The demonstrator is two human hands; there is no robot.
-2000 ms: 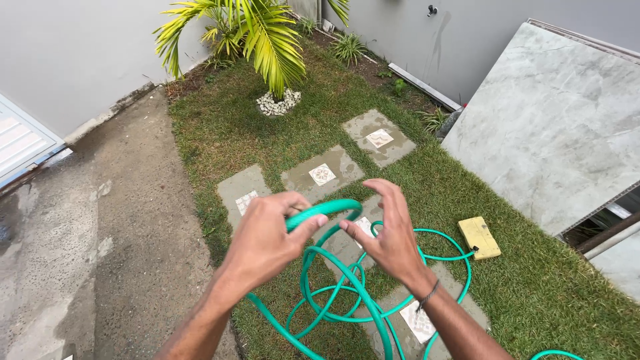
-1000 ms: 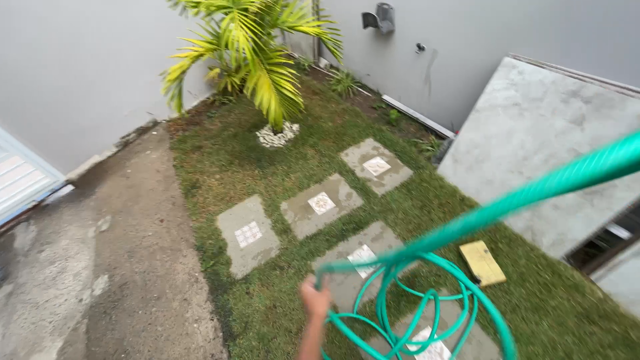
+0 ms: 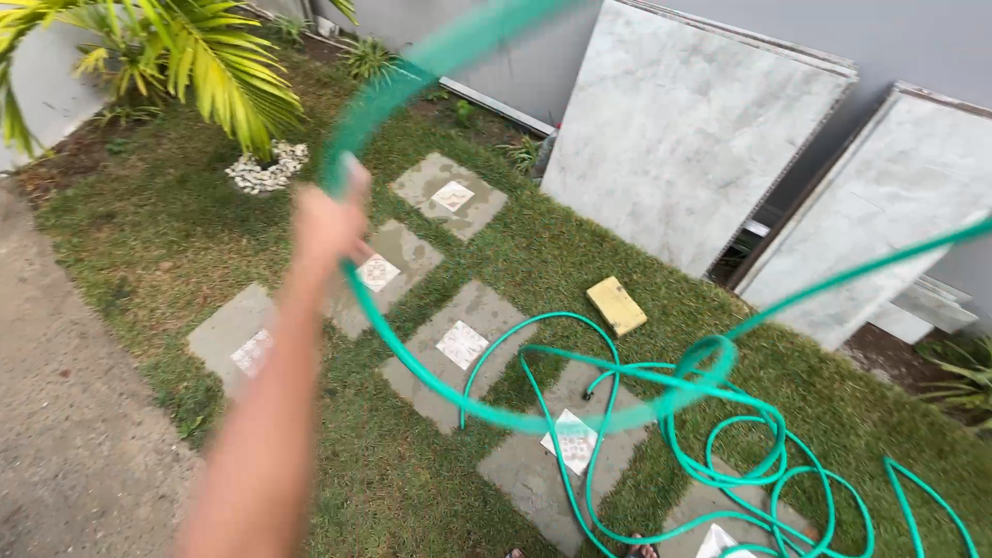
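Observation:
My left hand [image 3: 332,217], blurred by motion, grips a green garden hose [image 3: 403,349] out over the grass and stepping slabs. From this hand the hose arcs up past the top edge and also curves down to the right. Its other loops lie tangled on the slabs and lawn at lower right, with a dark hose end [image 3: 588,396] near the tiled slab. Another raised length runs off the right edge. My right hand is out of view.
Concrete slabs with patterned tile insets [image 3: 462,346] cross the lawn. A yellow block [image 3: 616,304] lies on the grass. Large marble-look panels [image 3: 697,116] lean against the wall. White stones [image 3: 267,167] ring the palm's base [image 3: 225,70]. A concrete path [image 3: 70,372] runs at left.
Two seconds ago both hands held the hose close together; now only the left is in view, raised with the hose. The view has shifted to the right.

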